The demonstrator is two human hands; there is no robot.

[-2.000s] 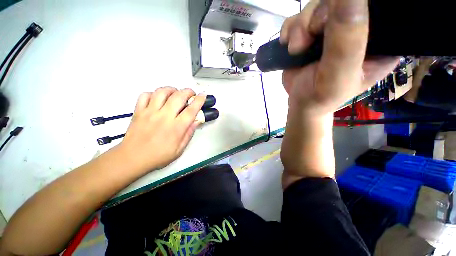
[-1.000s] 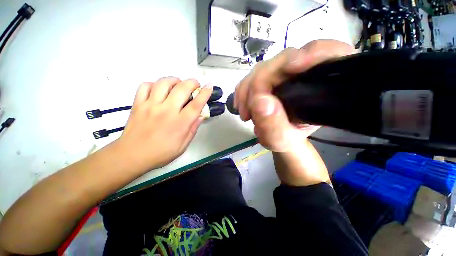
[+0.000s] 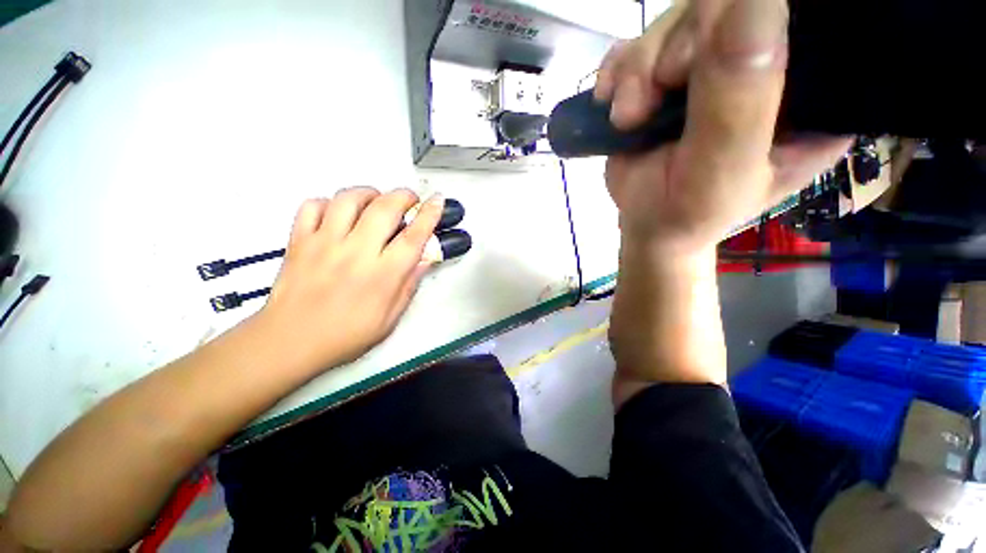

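Note:
My left hand (image 3: 348,265) lies over two black housings side by side on the white bench and presses them down. The rounded black ends (image 3: 452,243) stick out to the right of my fingers, with a pale band beside them. Two short cable leads with flat connectors (image 3: 225,300) come out to the left. My right hand (image 3: 703,140) grips the black electric screwdriver (image 3: 605,121), raised to the right of the screw feeder (image 3: 465,154). Its nose points left at the feeder's pickup mechanism (image 3: 521,97). The bit tip is hard to make out.
Other cable leads (image 3: 71,69) lie at the bench's left edge. A thin black wire (image 3: 573,227) runs from the feeder to the green bench edge (image 3: 432,348). Blue bins (image 3: 827,400) and cardboard boxes (image 3: 932,437) stand on the floor at the right.
A second ago the screwdriver nose was at the housings' right ends; now my right hand has carried it up to the feeder. My left hand stays on the two housings.

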